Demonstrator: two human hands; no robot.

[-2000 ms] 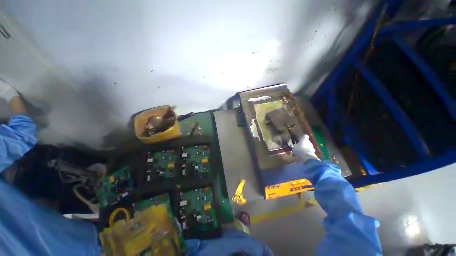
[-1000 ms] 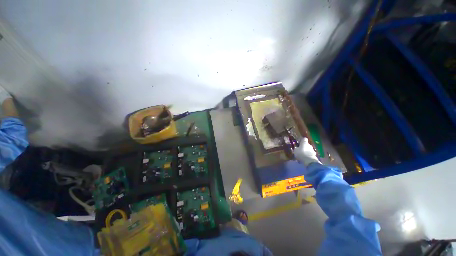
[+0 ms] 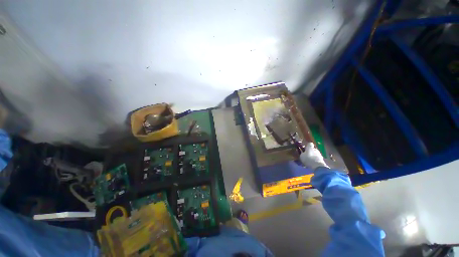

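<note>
My right hand [image 3: 312,156], in a white glove, is closed on the dark handle of a metal skimmer or scraper. The skimmer's flat grey blade [image 3: 283,131] lies over the well of the solder pot [image 3: 247,146], with shiny pale solder [image 3: 261,111] beside and behind it. A board masked with yellow tape [image 3: 143,232] is at the lower left, in front of my body, over the near edge of the black tray. My left sleeve shows at the lower left, but my left hand cannot be seen.
Green boards [image 3: 195,207] sit in the black tray [image 3: 172,184]. Behind it stands a tan box [image 3: 171,131] with dark bits. Yellow tape scraps [image 3: 236,191] lie left of the pot. A blue rack [image 3: 392,85] stands right. Another person's sleeve [image 3: 5,146] is at the left edge.
My right hand and the skimmer blade have moved slightly towards me over the pot. The other person's arm has moved mostly out of view at the left.
</note>
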